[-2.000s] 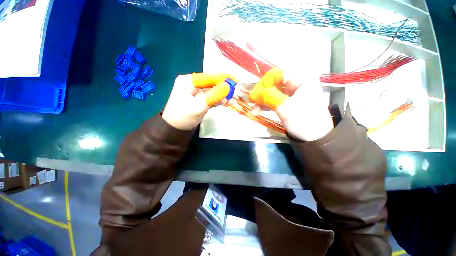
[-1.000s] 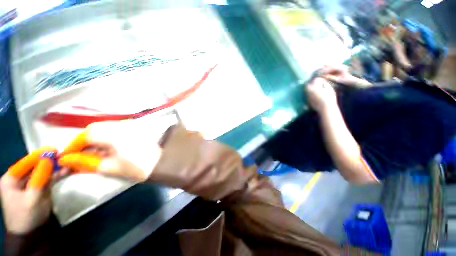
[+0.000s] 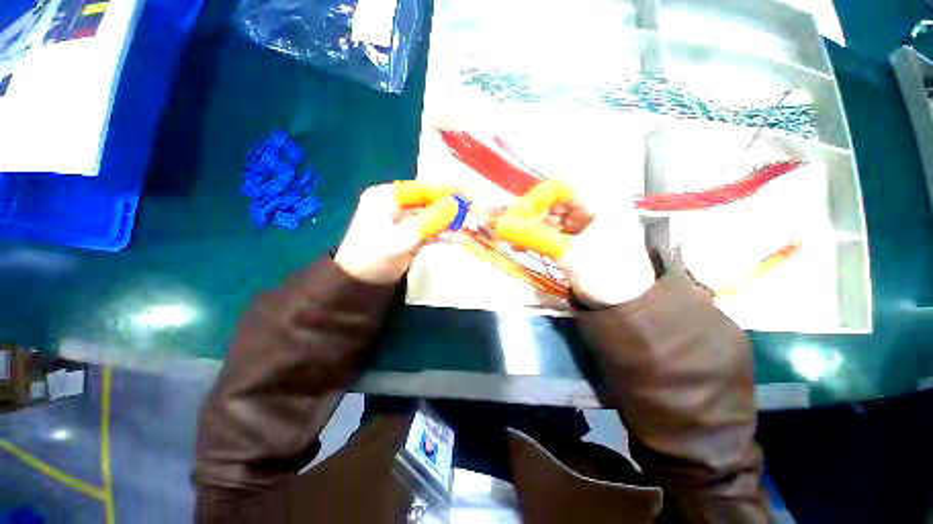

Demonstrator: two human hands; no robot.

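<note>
My left hand (image 3: 394, 227), with orange finger cots, holds a small blue connector housing (image 3: 460, 212) between thumb and finger. My right hand (image 3: 583, 241), also with orange cots, is just right of the housing with thumb and fingertips together. Whether a wire is between them is too small to tell. Orange lead wires (image 3: 522, 274) lie in the near tray compartment below the hands. Red lead wires (image 3: 721, 198) run behind the right hand. A pile of blue housings (image 3: 278, 182) lies left of the tray.
The white compartment tray (image 3: 855, 278) also holds teal-and-white wires (image 3: 665, 97). A clear plastic bag (image 3: 338, 39) lies beyond the pile. A blue bin (image 3: 77, 210) with a printed sheet (image 3: 61, 97) is at far left. Part of another pale tray (image 3: 918, 102) shows at the right edge.
One second ago the view was turned right, showing another person; now it faces the tray and blue pile again. The left hand still holds the housing, with the right hand beside it.
</note>
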